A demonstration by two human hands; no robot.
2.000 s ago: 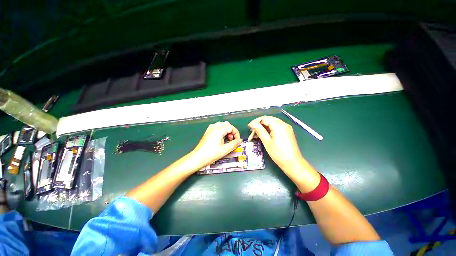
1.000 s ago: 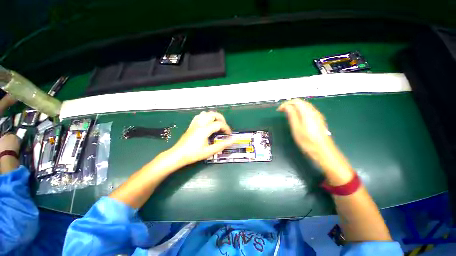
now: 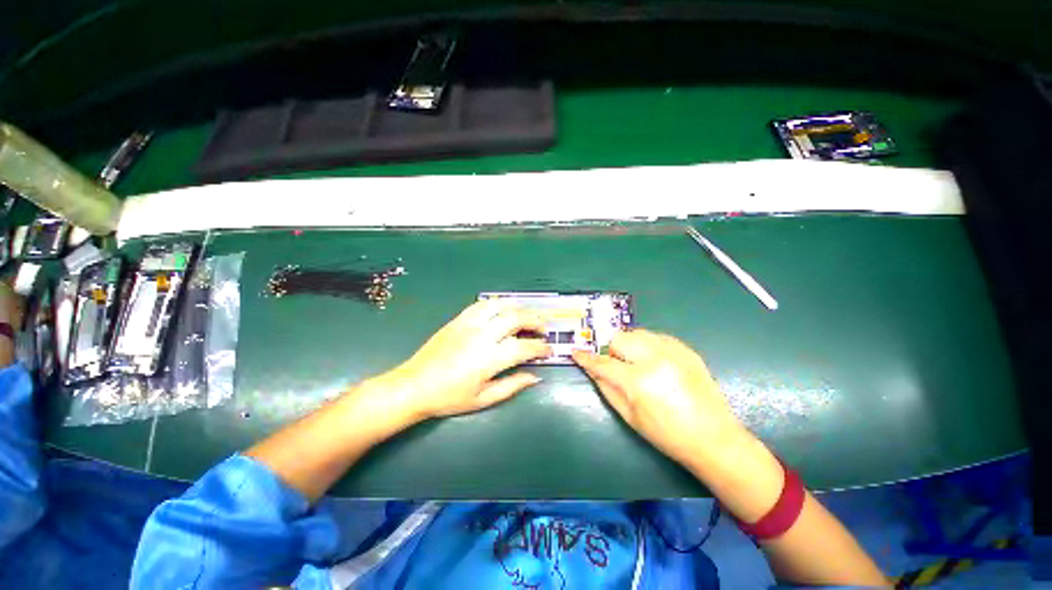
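Note:
An open phone body (image 3: pixel 613 314), silver-white with orange-yellow patches, lies flat on the dark-green mat in front of me. My left hand (image 3: pixel 473 352) lies over its left part, fingers on the body, thumb below its near edge. My right hand (image 3: pixel 658 380) has its fingertips on the near right part of the body. Whether a thin cable is between the right fingertips cannot be seen. A bundle of thin dark cables (image 3: pixel 332 285) with gold-brown ends lies left of the phone. Slim silver-white tweezers (image 3: pixel 734 269) lie to the upper right, touched by neither hand.
Open phones (image 3: pixel 150 311) lie on clear plastic bags (image 3: pixel 219 346) at left. A white edge strip (image 3: pixel 554 198) crosses behind the mat. Beyond it are a black tray (image 3: pixel 381 129) holding a phone and another phone (image 3: pixel 833 136). A wrapped post (image 3: pixel 52 179) and another person's sleeve (image 3: pixel 17 461) are at left.
My right hand has come back from the tweezers' area to the phone's near right side, uncovering the tweezers. My left hand lies flatter over the phone. The belt phones have shifted right in view.

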